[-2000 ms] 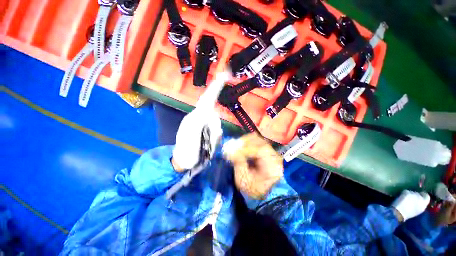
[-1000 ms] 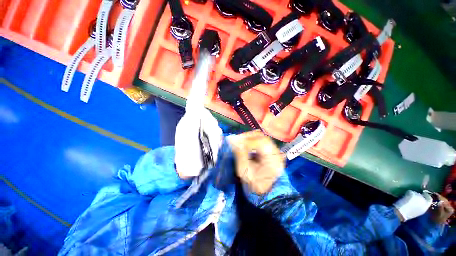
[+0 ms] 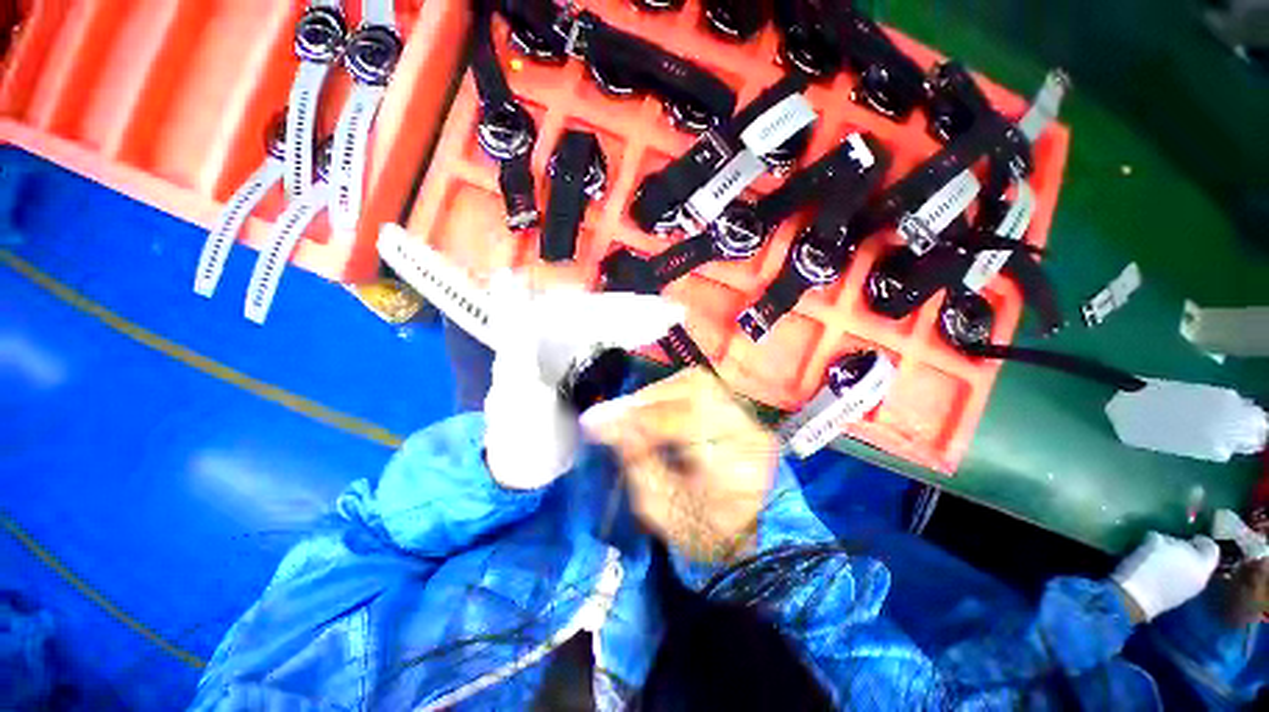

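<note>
My left hand (image 3: 532,403), in a white glove, holds a watch with a grey strap (image 3: 443,288) over the lap, in front of the full tray's near edge. The strap's holed end points up and left over the tray corner. The dark watch head (image 3: 600,376) shows between my hands, partly hidden by the fingers. My right hand (image 3: 700,466), mostly bare and blurred, is at the watch; its fingertips touch the watch side. What its fingers grip is hidden.
The full orange-red tray (image 3: 912,403) holds many black-strapped watches. The second tray (image 3: 167,174) at left holds several grey-strapped watches. A white bottle-shaped item (image 3: 1183,420) and a small pale strip (image 3: 1111,295) lie on the green bench. Another person's gloved hand (image 3: 1166,573) is at lower right.
The grey strap end now points up and left, where before a pale length pointed up and right from my left hand. The dark watch head has come into view between my hands.
</note>
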